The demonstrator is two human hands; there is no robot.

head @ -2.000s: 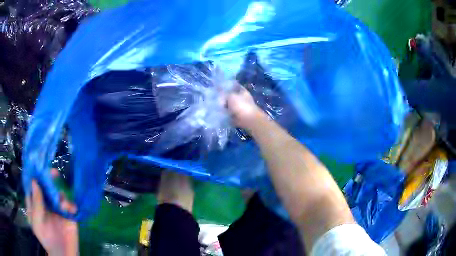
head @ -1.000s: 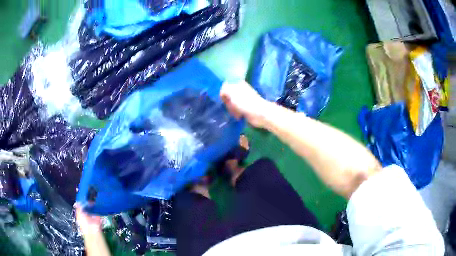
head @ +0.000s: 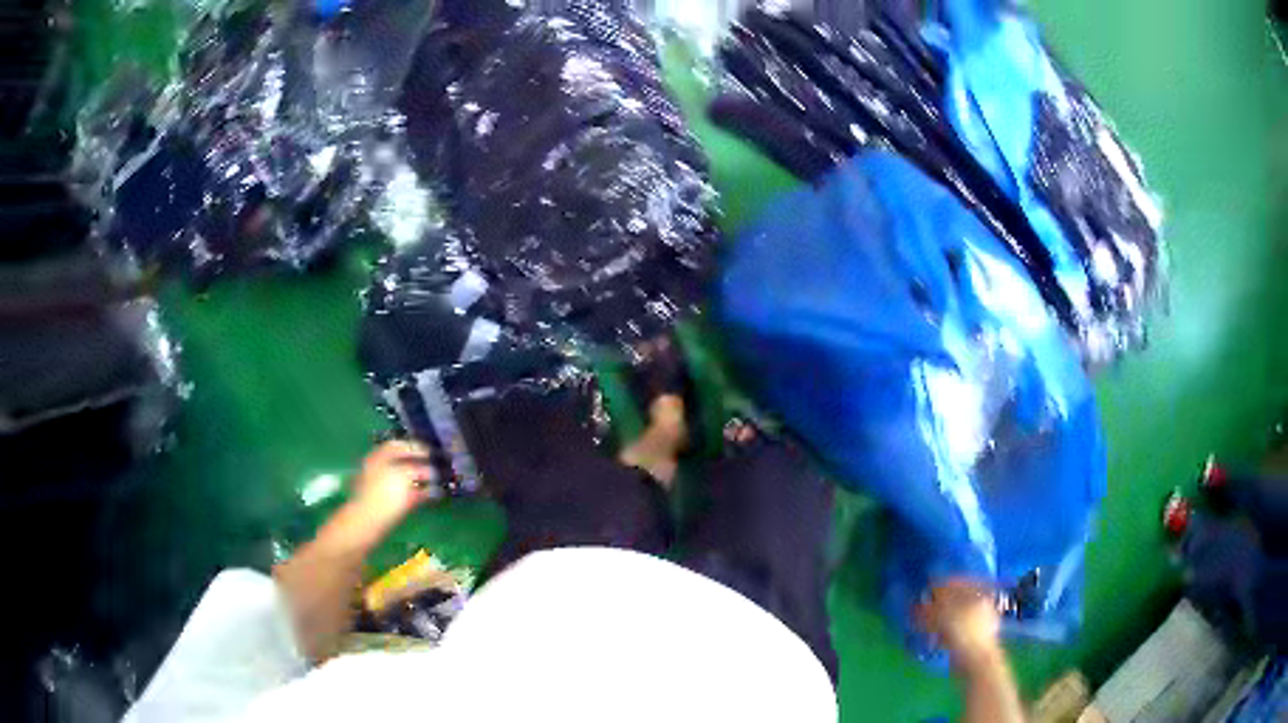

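Note:
A blue plastic sack [head: 833, 290] with dark contents showing through lies right of my legs. My right hand [head: 965, 614] grips its near lower end. My left hand [head: 393, 483] is reached out low at the left, its fingers at the near end of a dark wrapped bundle [head: 449, 431] beside my leg. Blur hides whether the fingers grip it. Large dark plastic-wrapped pieces [head: 565, 170] lie in front of my feet, with strong glare on the wrap.
Long dark wrapped stacks [head: 848, 85] with a blue plastic piece [head: 996, 99] lie beyond the sack. More wrapped goods [head: 240, 170] lie at the upper left. A box with yellow contents [head: 410, 582] is near my left forearm. A grey box [head: 1165, 664] stands lower right.
The view has swung left. The sack, earlier held up between both hands, is now at the right in my right hand only. My left hand has let go of it and moved to the dark bundle.

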